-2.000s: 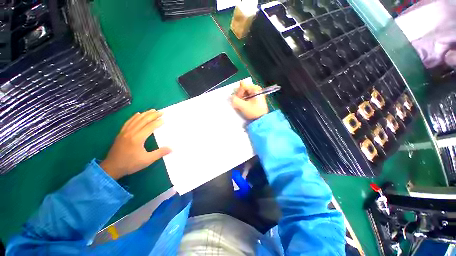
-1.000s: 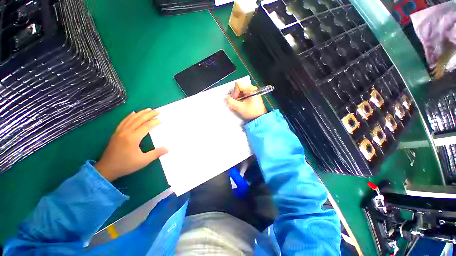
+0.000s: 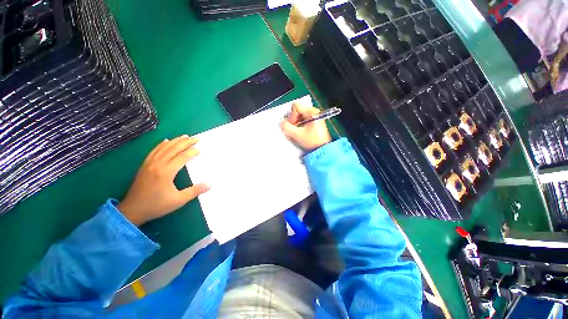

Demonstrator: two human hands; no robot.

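Note:
A white paper sheet [image 3: 252,171] lies tilted on the green bench mat, its near edge at the bench edge. My right hand [image 3: 306,128] rests on the sheet's far right part and holds a dark pen [image 3: 324,116], its tip hidden by the fingers. My left hand [image 3: 163,179] lies flat at the sheet's left edge, thumb and fingertips on the paper, fingers slightly apart, holding nothing. A dark smartphone [image 3: 255,91] lies just beyond the sheet's far edge.
Black tray stacks stand at the left [image 3: 75,106] and right [image 3: 398,106]; the right one holds several gold square parts [image 3: 435,153]. A yellowish-tan bottle [image 3: 302,23] stands beside it. A black fixture [image 3: 498,268] with a red-tipped lever is at lower right. A person's sleeve shows top right.
Over two seconds the view shifts slightly. The pen and right hand sit a little further left in the picture. The person at top right has moved. My left hand stays on the sheet.

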